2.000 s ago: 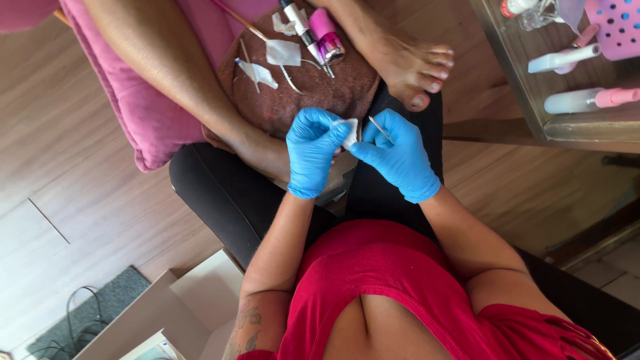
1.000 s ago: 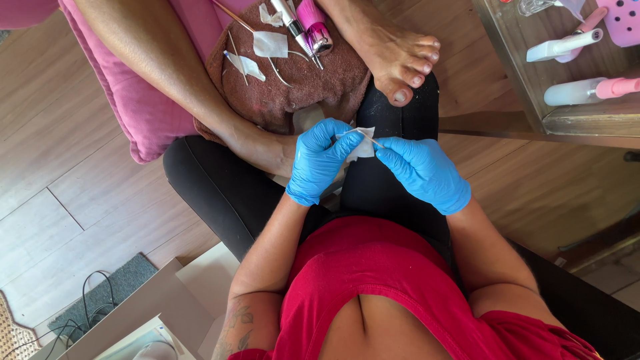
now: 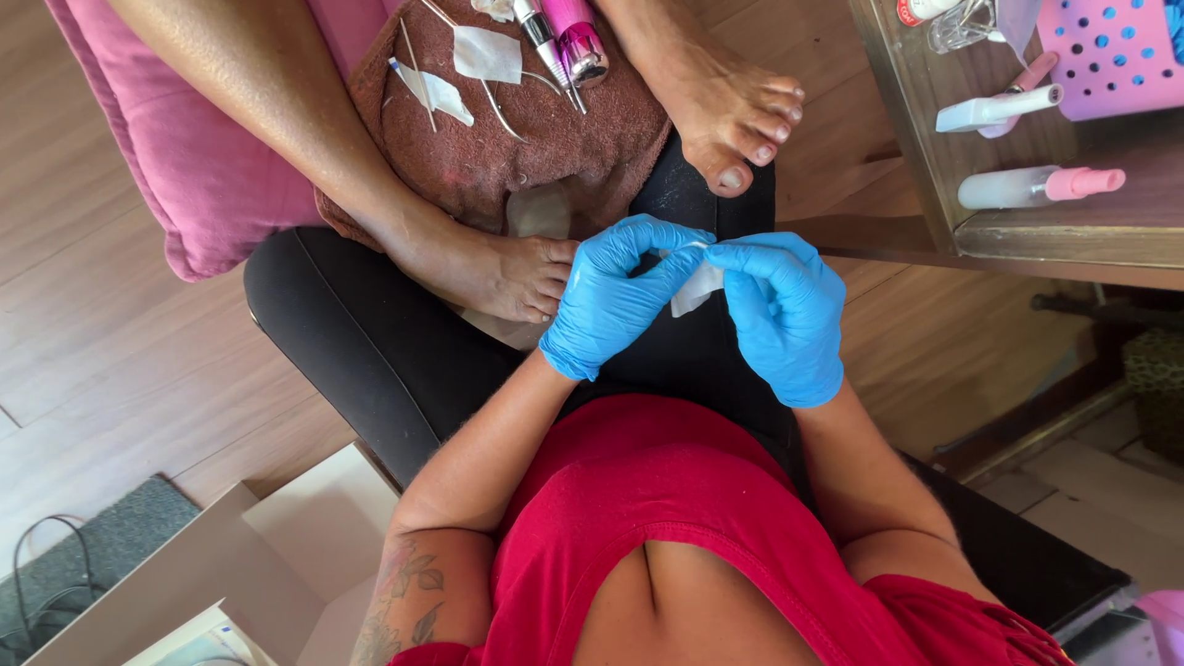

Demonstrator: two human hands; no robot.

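Observation:
My left hand [image 3: 629, 291], in a blue glove, pinches a small white wipe [image 3: 698, 287] at its top edge. My right hand [image 3: 782, 310], gloved too, has its fingertips on the same edge, where a thin pale stick seems to lie, mostly hidden by the fingers. The wipe hangs between the hands, over the black-clad thigh. Another person's foot [image 3: 504, 277] rests left of my left hand; that person's other foot [image 3: 735, 125] is above the hands. Between the feet a brown towel [image 3: 555, 148] bears white pieces [image 3: 487, 55], thin sticks, a metal tool and a pink nail drill handpiece [image 3: 575, 42].
A wooden shelf [image 3: 1045, 242] at the right holds a spray bottle [image 3: 1008, 188], a white bottle [image 3: 994, 109] and a pink perforated basket [image 3: 1110, 65]. A pink cushion [image 3: 213, 176] lies at the left. A pale open drawer or box [image 3: 222, 564] and cables [image 3: 55, 573] are at the lower left.
The thin stick earlier stood out from my right fingers, apart from the wipe; now it is at the wipe's top edge between both hands. The wipe hangs more open than at first.

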